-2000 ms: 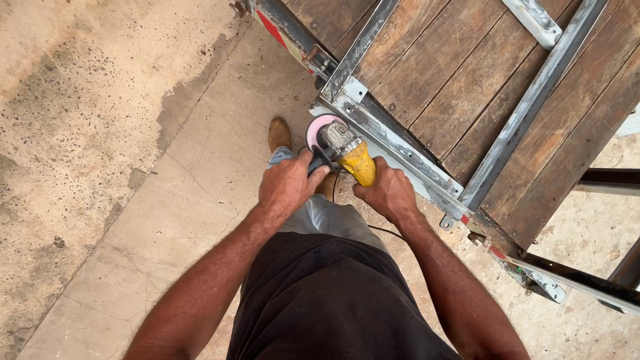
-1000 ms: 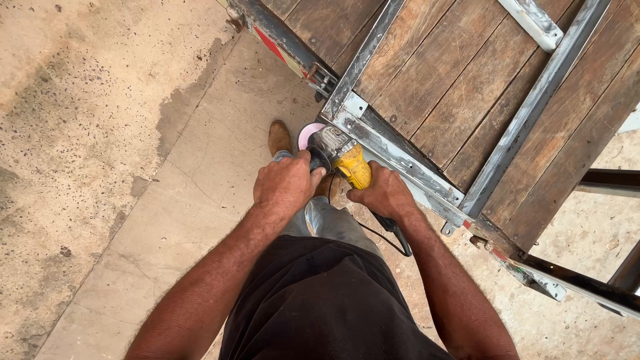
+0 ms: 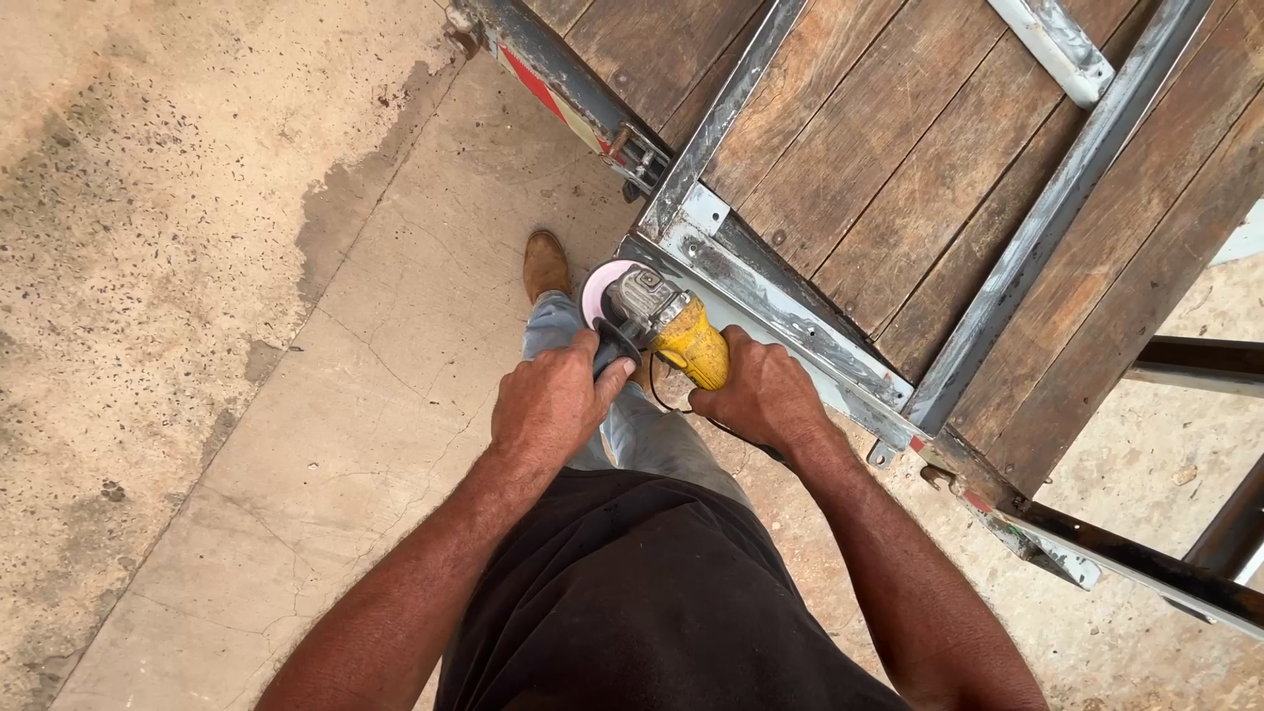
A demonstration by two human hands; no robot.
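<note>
Both hands hold a yellow angle grinder (image 3: 694, 346) in front of my legs. My left hand (image 3: 553, 403) is wrapped around its black side handle (image 3: 614, 350). The rear of the yellow body is in the grip of my right hand (image 3: 765, 390). A pale pink disc (image 3: 596, 293) sits at the grinder's head, close to the corner of a metal frame (image 3: 780, 296) with worn grey-white paint. Whether the disc touches the frame, I cannot tell. A dark cord (image 3: 736, 433) runs from near my right hand toward the forearm.
Wooden planks (image 3: 889, 148) form a deck under the metal frame at the right. A rail with a red and pale reflective strip (image 3: 538, 87) runs along its upper left edge. Dark metal beams (image 3: 1200, 357) lie at the far right. Cracked concrete floor (image 3: 326, 395) lies at the left.
The grinder's angle in my hands has shifted slightly, with its disc staying near the frame corner. The black part that showed beside my right wrist one second ago is now mostly hidden.
</note>
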